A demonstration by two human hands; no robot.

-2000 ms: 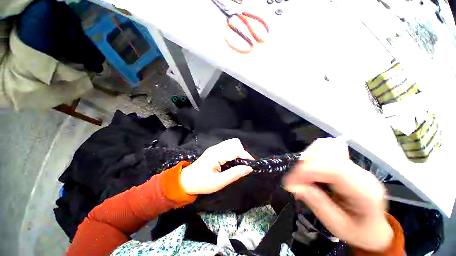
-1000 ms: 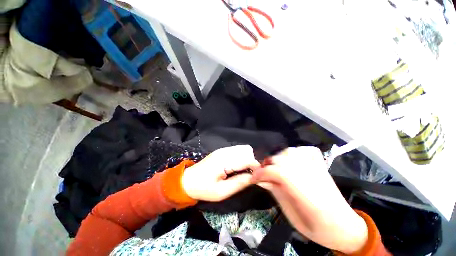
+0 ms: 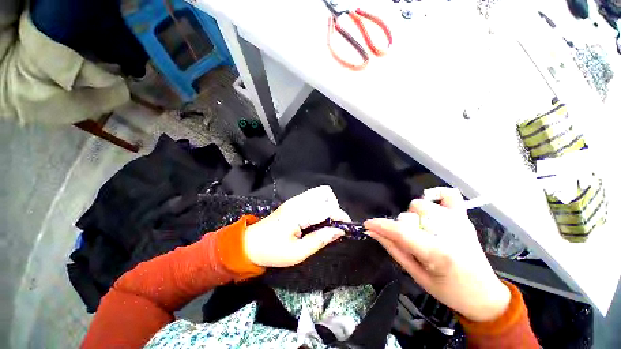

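The black garment [image 3: 333, 267] lies over the lap and spreads to the left. A glittering beaded trim [image 3: 355, 230] runs along its edge and shows between my two hands. My left hand [image 3: 293, 228] is shut on the trimmed edge, thumb against fingers. My right hand [image 3: 432, 249] is close beside it on the right, its thumb and forefinger pinched at the trim. A needle or thread is too fine to make out. A pale strip [image 3: 476, 202] shows at the table edge behind my right hand.
Red-handled scissors [image 3: 359, 37] lie on the white table [image 3: 422, 75], with small dark pieces behind. Yellow-green striped bundles [image 3: 577, 208] lie at its right. A blue stool [image 3: 184, 51] stands at the upper left, beside a partly visible seated person [image 3: 58, 78]. Dark cloth lies under the table.
My right hand was blurred and further right, then came against my left hand, and is now slightly apart from it with trim showing between them. My left hand keeps its hold.
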